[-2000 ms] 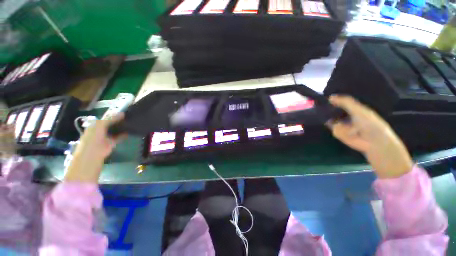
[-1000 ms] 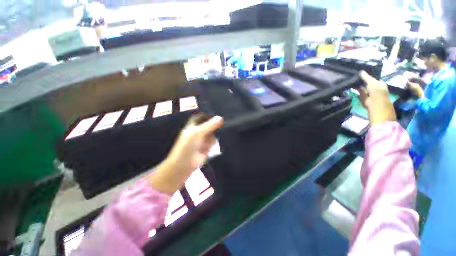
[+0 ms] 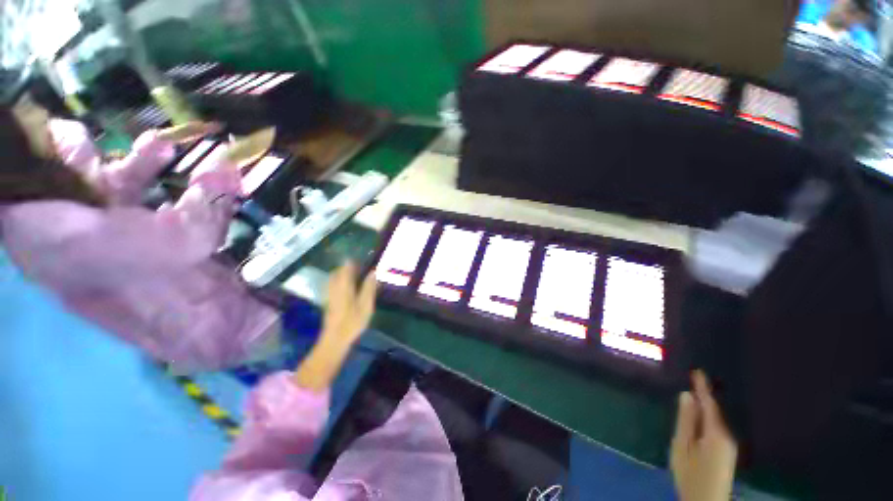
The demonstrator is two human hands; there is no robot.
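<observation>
A black phone tray (image 3: 509,334) lies on the green bench in front of me and holds several lit phones, such as the one in its right slot (image 3: 634,303). The screens are white with a thin red strip near the bottom. My left hand (image 3: 345,318) is at the tray's left end, fingers extended, holding nothing I can see. My right hand (image 3: 703,445) is below the tray's right corner, partly cut off by the bottom edge; its fingers point up and seem close together, and no object shows in it.
A tall tray stack (image 3: 627,147) with lit phones stands behind the work tray. Another dark stack (image 3: 813,352) is at the right. A white power strip (image 3: 313,230) lies at the left. A neighbouring worker in pink sleeves (image 3: 147,279) works at far left. White cord (image 3: 544,493) shows at the bottom edge.
My view has swung left from the right-hand stack. The black tray held in both hands is no longer in them. My hands are now apart, near the ends of the lit tray.
</observation>
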